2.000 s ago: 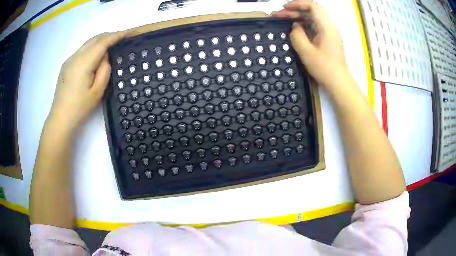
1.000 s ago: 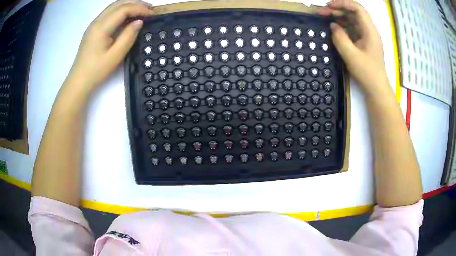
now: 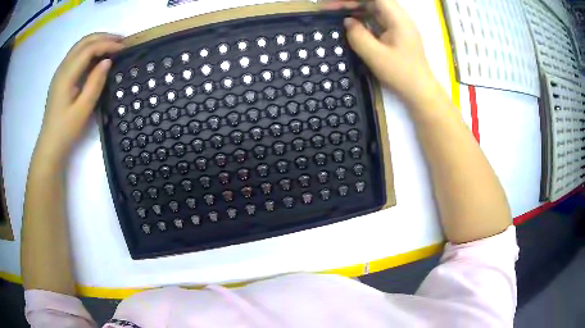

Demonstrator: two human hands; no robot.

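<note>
A black blister tray [image 3: 256, 234] lies on a brown cardboard sheet [image 3: 390, 186] directly in front of me, turned slightly. Rows of small round seated parts [image 3: 242, 62] fill it; the upper rows shine white, the lower rows look dull grey. My left hand [image 3: 76, 96] is at the tray's upper left corner, fingers over the edge of tray and cardboard. My right hand [image 3: 388, 48] holds the upper right corner, thumb on the tray rim, its fingers partly cut off by the top edge.
Pale slotted trays [image 3: 492, 48] lie at the right, with more pale trays [image 3: 568, 138] at the far right edge. A side tray's cardboard [image 3: 5, 224] shows at the far left edge. Yellow tape [image 3: 410, 257] runs along the table's front, and red tape [image 3: 474, 115] at right.
From one second ago, the tray and both hands appear further left in view, and the tray looks tilted, left side lower. The view itself has also shifted. Both hands stay at the upper corners.
</note>
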